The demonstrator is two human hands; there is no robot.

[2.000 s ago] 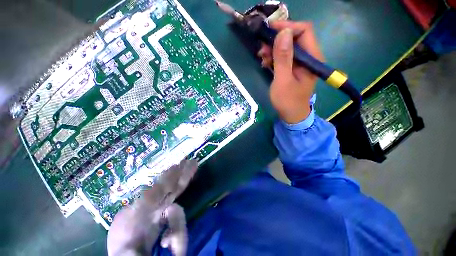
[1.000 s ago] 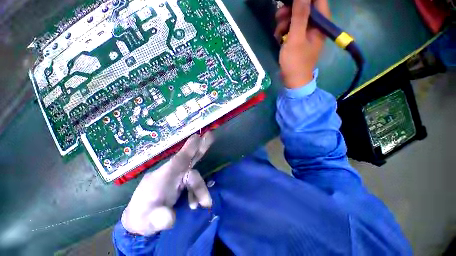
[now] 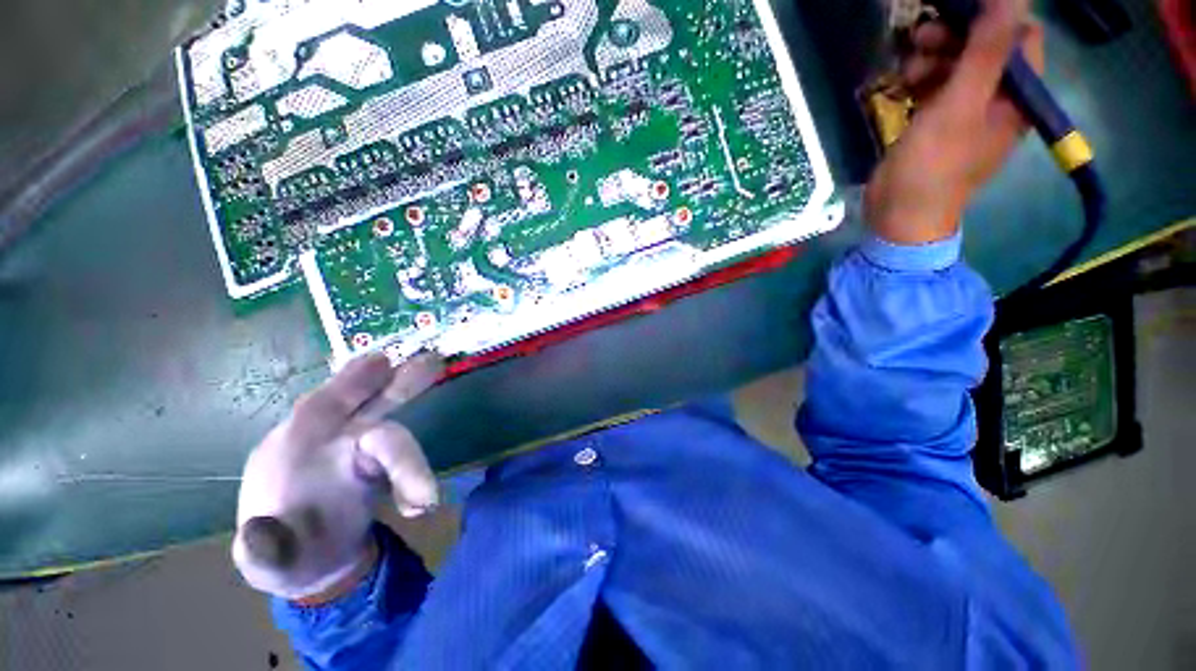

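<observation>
The large green circuit board [image 3: 433,216] lies on the green mat, with a strip of its red carrier [image 3: 643,306] showing under the front edge. My left hand [image 3: 321,479], in a whitish knit glove, has its fingertips at the board's front left edge, thumb apart. A faint strand of solder wire [image 3: 144,479] runs over the mat to this glove; its free end is not clear. My bare right hand [image 3: 951,131] holds the soldering iron [image 3: 1043,105] by its dark handle, right of the board. The iron's tip is not visible.
A yellow sponge [image 3: 892,115] and part of the iron stand show beside my right hand. The iron's cable [image 3: 1091,230] curves toward the mat's yellow edge. A small green board in a black frame [image 3: 1056,393] is below the bench edge at right. Something red is at top right.
The view has shifted, so the board appears farther right and up. My right hand has moved back with the iron beside the stand and sponge. My left hand is now nearer the board's front left corner.
</observation>
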